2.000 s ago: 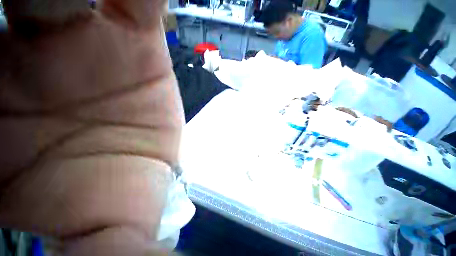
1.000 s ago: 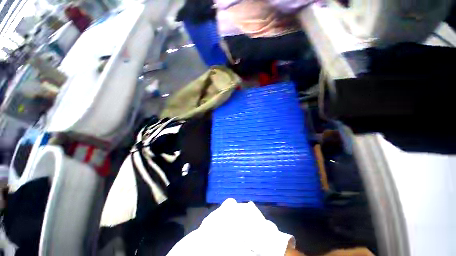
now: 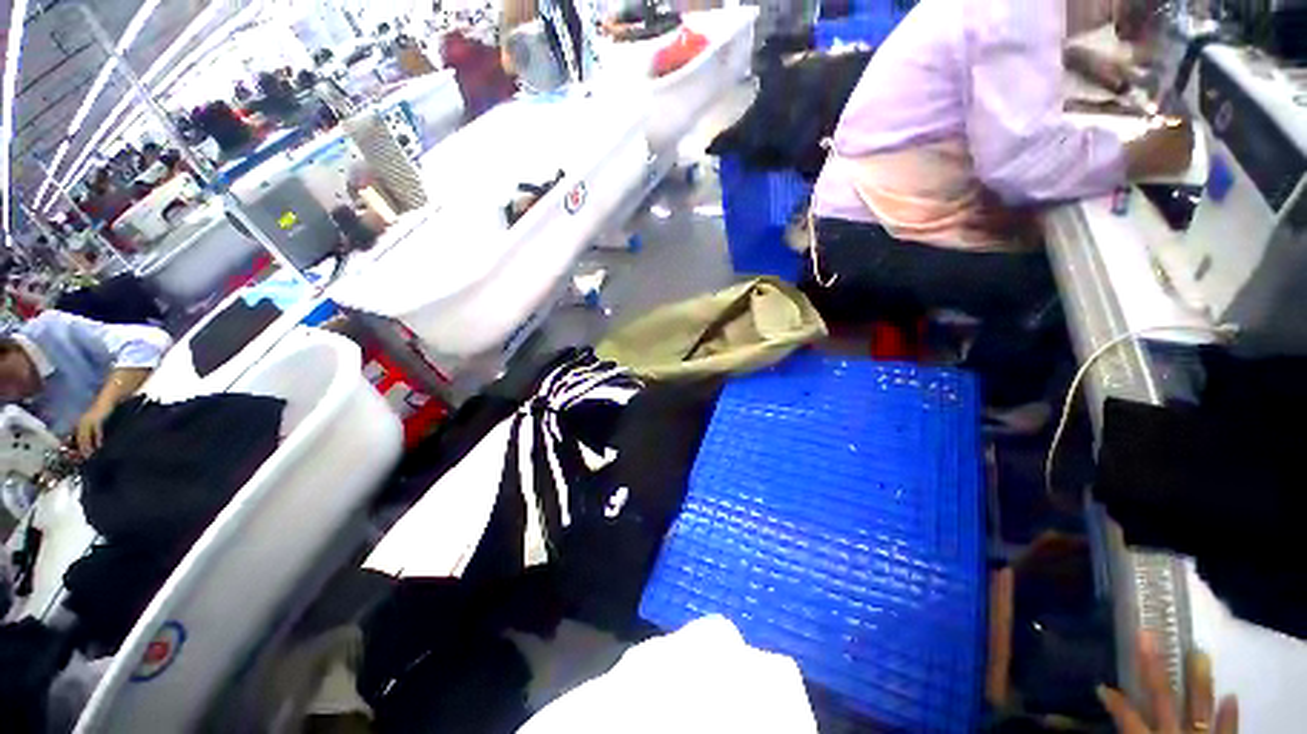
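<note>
My left hand [image 3: 1175,703] is at the bottom right, cut off by the picture's edge. Its fingers are spread over the front edge of the white table [image 3: 1261,667], next to the pale measuring tape, and no held thing shows. Black fabric [image 3: 1218,473] is draped on the table just beyond the fingers and hangs over its edge. White cloth, which looks like my sleeve, shows at the bottom centre. My right hand is out of the picture.
A blue plastic basket [image 3: 846,531] lies beside the table. Olive cloth [image 3: 717,333] and black-and-white fabric [image 3: 545,459] lie beside it. A white tub [image 3: 258,531] with dark cloth stands left. A person in a pink shirt [image 3: 989,129] works ahead; another person sits far left.
The view has swung left from the sewing table to the floor and baskets, and is now sharper. The large hand close to the camera is gone; my left hand now shows at the table edge.
</note>
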